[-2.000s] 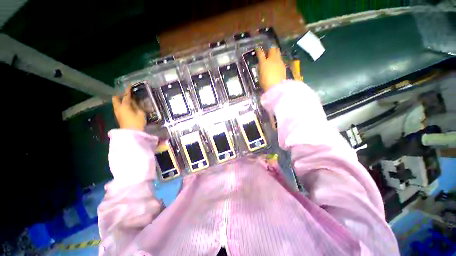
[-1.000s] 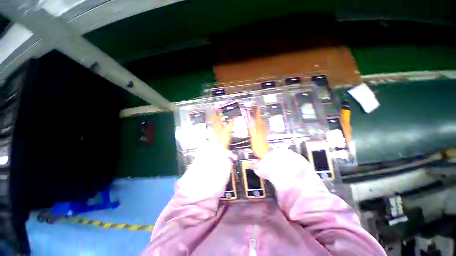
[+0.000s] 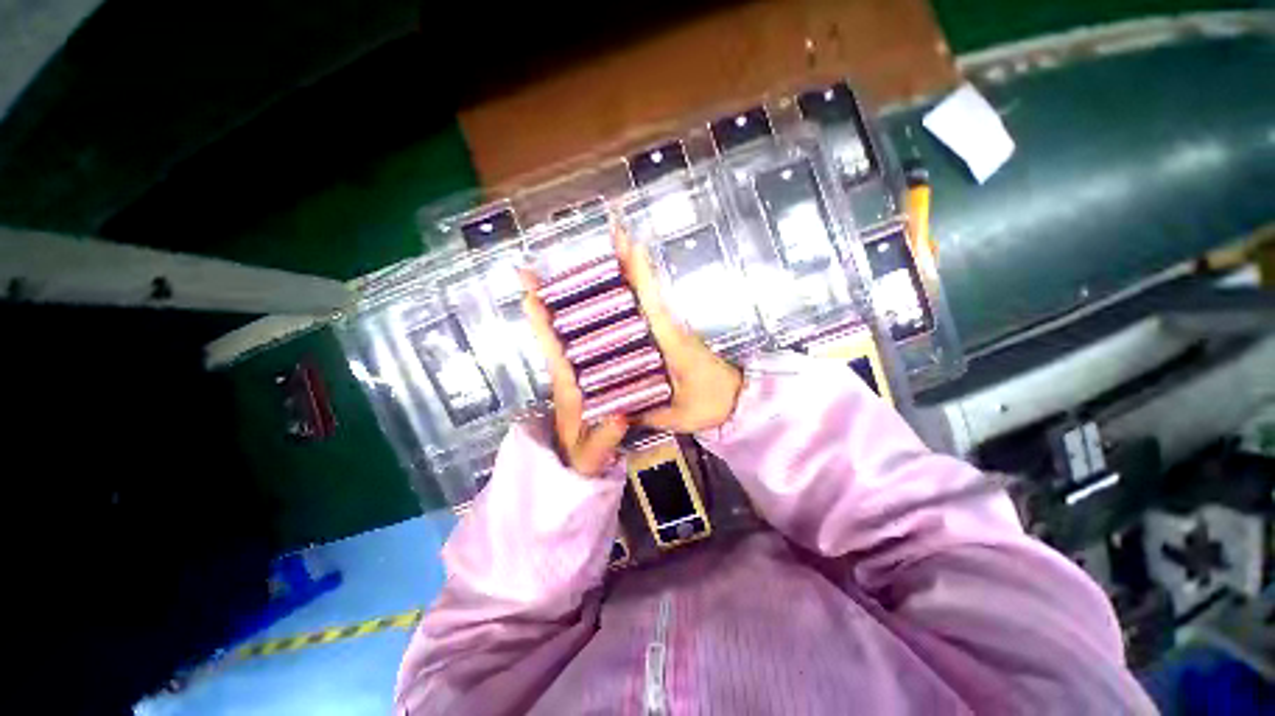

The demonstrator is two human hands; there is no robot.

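Note:
A handful of phone units, seen edge-on as pink and dark stripes, is held between both hands over the trays. My left hand grips the left side of the handful. My right hand grips its right side. Below lie overlapping clear blister trays with strong glare. Black-faced phone units show in or through the pockets at the right and along the back. A gold-faced phone unit with a dark screen lies just below my hands. The sleeves hide part of the near row.
A brown board lies behind the trays. A white paper slip and a yellow-orange handled tool lie to the right. A small red-black part is on the green surface at left. Grey-white machinery stands at lower right.
My hands were apart at the tray's sides, then came together over the middle. They now hold several phone units as a handful above the trays. The camera view has shifted.

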